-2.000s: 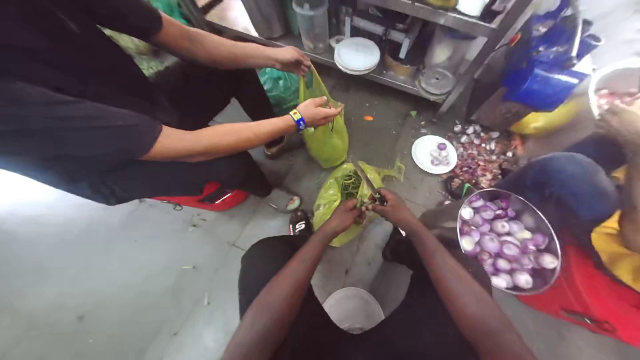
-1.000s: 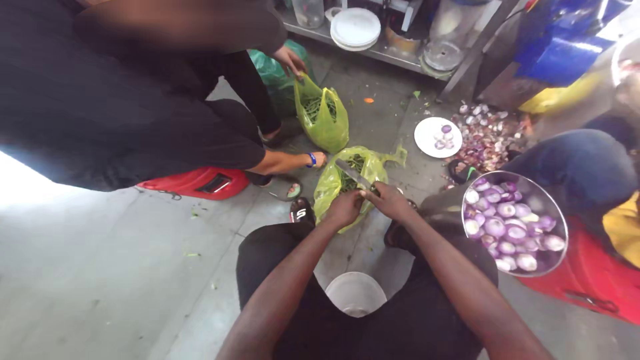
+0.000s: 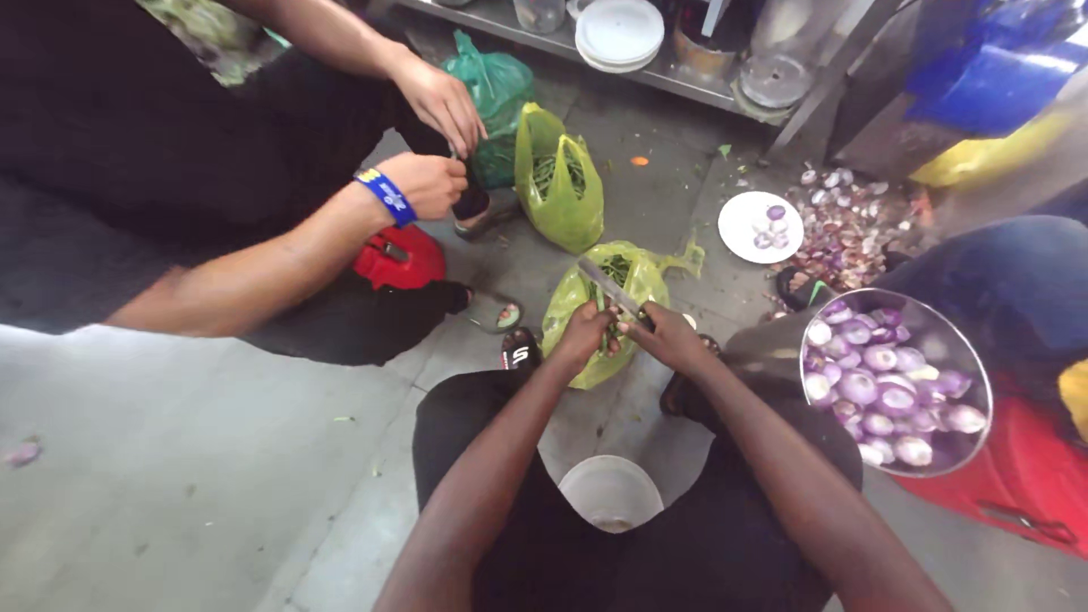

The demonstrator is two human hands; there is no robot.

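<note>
My left hand (image 3: pixel 588 331) is closed on green beans over an open yellow-green plastic bag (image 3: pixel 565 310) of beans. In my right hand (image 3: pixel 667 336) is a knife (image 3: pixel 610 287), its blade slanting up and left across the bag's mouth, close to the beans in my left hand. Between my knees stands a whitish plastic tub (image 3: pixel 612 484). A second yellow-green bag (image 3: pixel 561 208) of beans stands just beyond the first.
A co-worker's hands (image 3: pixel 433 170) are at the upper left. To the right are a steel bowl (image 3: pixel 988 399) of peeled onions, a white plate (image 3: pixel 739 228) with onion pieces, and onion skins (image 3: pixel 841 229) on the floor. A metal shelf (image 3: pixel 680 85) crosses the top.
The co-worker's hands have left the second yellow-green bag and come together to its left. My hands stay over the nearer bag with the knife and beans.
</note>
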